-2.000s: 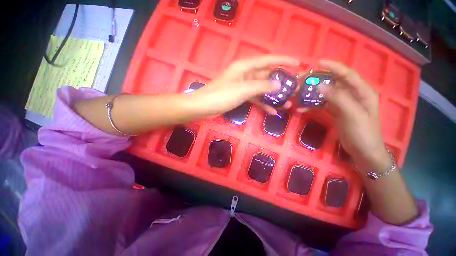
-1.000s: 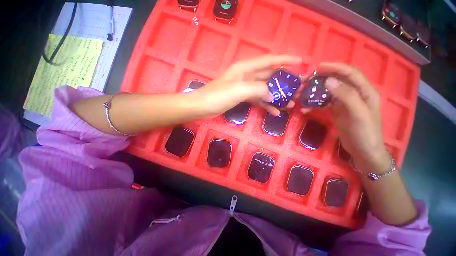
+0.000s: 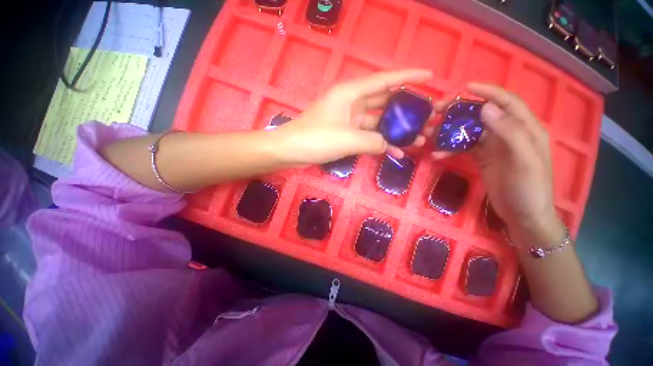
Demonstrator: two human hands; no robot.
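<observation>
My left hand (image 3: 336, 125) holds a strapless smartwatch (image 3: 405, 119) by its edges, its lit screen blurred blue-purple. My right hand (image 3: 517, 154) holds a second smartwatch (image 3: 460, 126) beside it, showing a blue dial with white hands, thumb at its upper right edge. Both are held above the red foam tray (image 3: 236, 55). Dark-screen watches, such as this one (image 3: 374, 239), lie in the two tray rows nearest me; some are partly hidden by my hands. A watch with a green round graphic (image 3: 323, 13) sits in the far row.
White paper (image 3: 177, 28) with a yellow handwritten note (image 3: 97, 96) lies left of the tray, with a thin black cable (image 3: 92, 50) across it. Several watches (image 3: 563, 19) lie beyond the tray's far right edge.
The left watch's screen went from white icons to a blue dial, then a blurred blue-purple face. The right watch's screen changed from icons to a blue dial. Both hands stayed nearly in place.
</observation>
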